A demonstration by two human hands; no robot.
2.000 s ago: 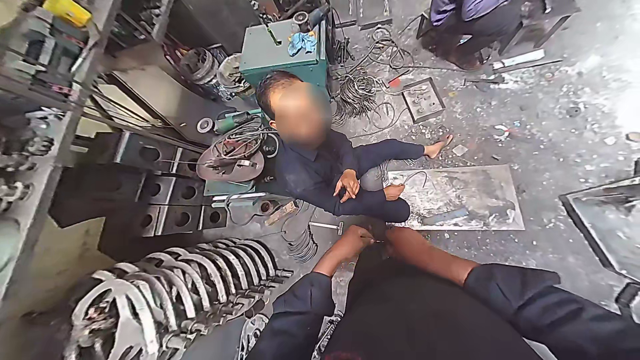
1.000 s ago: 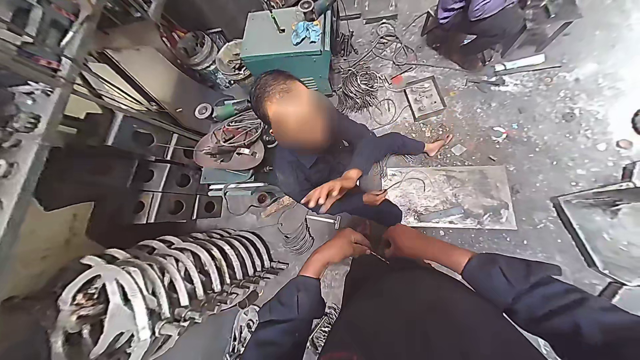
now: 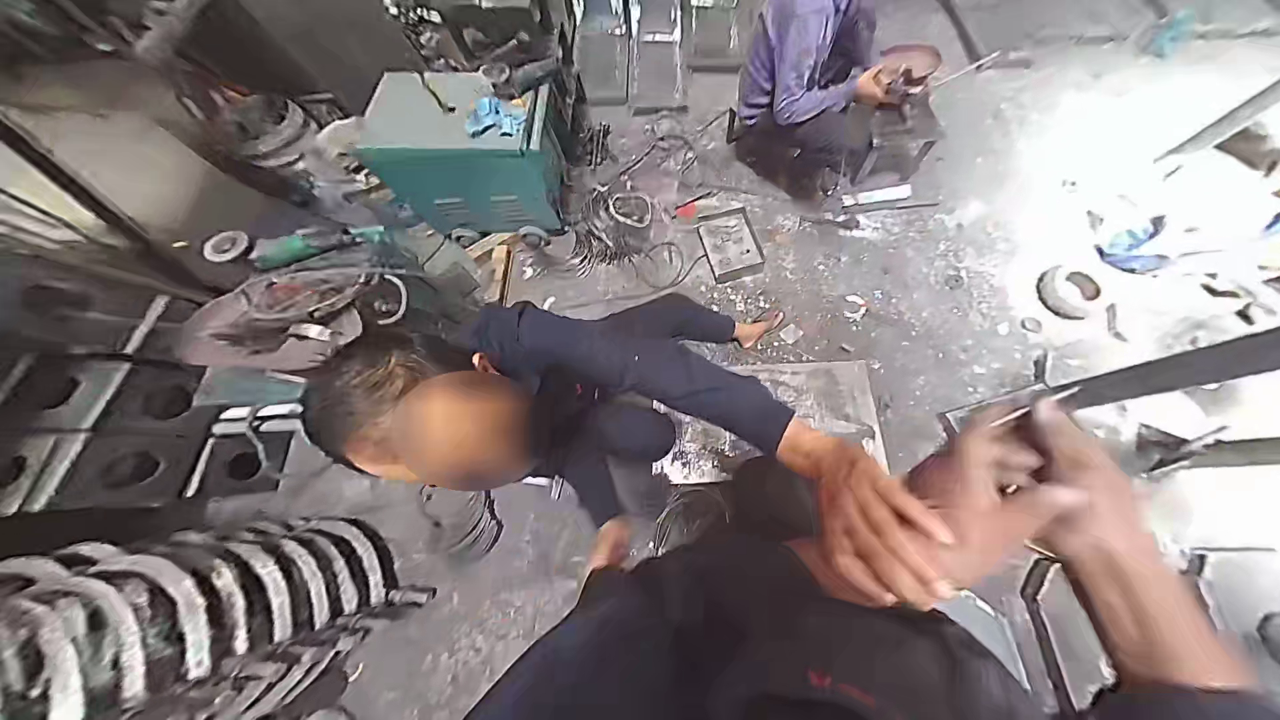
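My left hand [image 3: 965,500] and my right hand [image 3: 1085,480] are close together at the right, both blurred by motion. A thin light piece, perhaps wire [image 3: 1012,416], shows by the fingers; which hand holds it I cannot tell. A co-worker's hand [image 3: 870,520] reaches across and overlaps my left hand and wrist. The co-worker's other hand [image 3: 610,543] is low beside my dark clothing. Behind that outstretched arm, a pale flat plate [image 3: 840,385] lies on the floor.
Curved metal pieces [image 3: 255,590] stand in a row at lower left. A teal machine cabinet [image 3: 460,190], an angle grinder [image 3: 290,248], coiled cable [image 3: 615,215] and a square metal frame [image 3: 730,245] lie beyond. Another person [image 3: 800,90] crouches at the top. Dark metal frames [image 3: 1180,370] stand at right.
My hands have moved from in front of my lap out to the right. The co-worker has leaned in and stretched an arm over to my left hand. The view has swung.
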